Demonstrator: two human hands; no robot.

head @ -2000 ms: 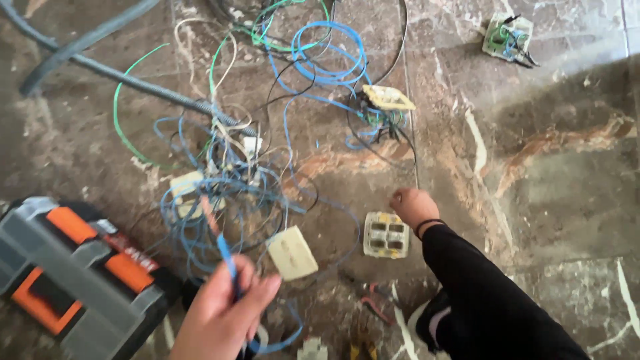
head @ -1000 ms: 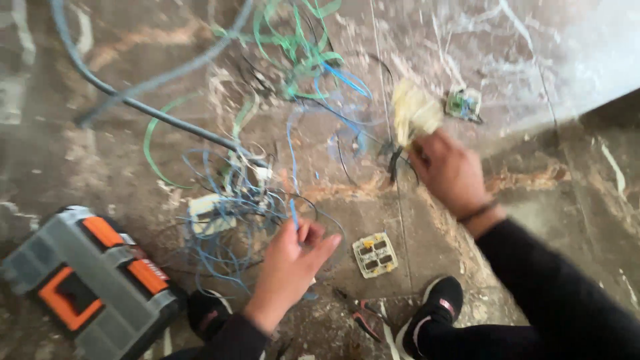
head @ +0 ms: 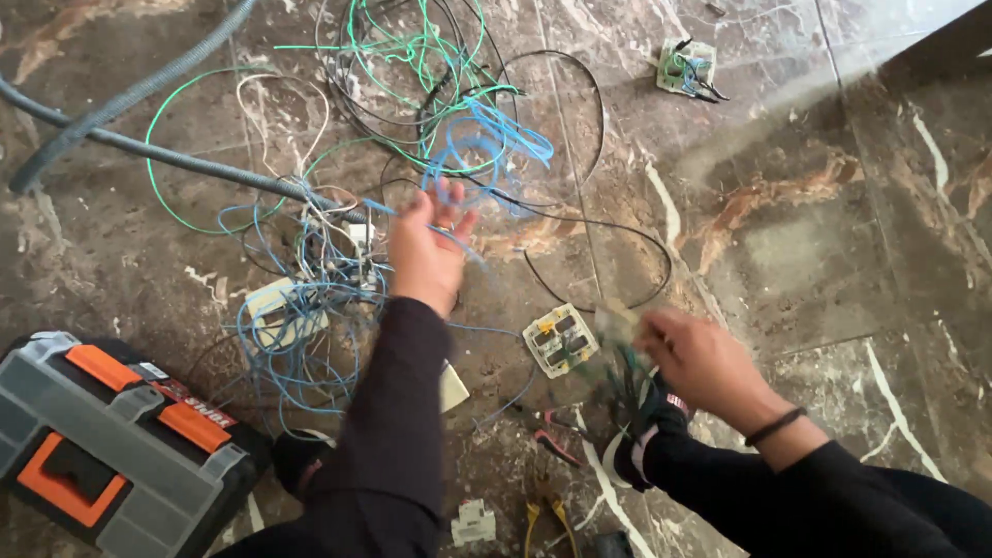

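My left hand (head: pixel 432 244) reaches palm up at the centre, fingers partly spread, with a blue wire (head: pixel 457 240) lying across them and its end sticking out to the left. Just above it lies a loose coil of blue wire (head: pixel 496 143). My right hand (head: pixel 697 360) holds a pale switch module, blurred by motion, with dark and green wires (head: pixel 628 380) hanging below. To its left on the floor rests a cream switch frame (head: pixel 561 341) with several dark modules. Left of my left forearm is a tangle of blue and white wires (head: pixel 310 325) over a cream plate (head: pixel 271 310).
A toolbox with orange latches (head: pixel 116 442) stands at lower left, under grey corrugated conduit (head: pixel 186 159). Green wire (head: pixel 387 46) spreads at the top. Another wired module (head: pixel 688 68) lies upper right. Red-handled pliers (head: pixel 558 442), yellow-handled pliers (head: pixel 549 511) and a circuit breaker (head: pixel 473 522) lie near my feet.
My right hand took hold of the wired switch module from beside the coil and has brought it down towards my foot. My left hand has moved up to the blue coil.
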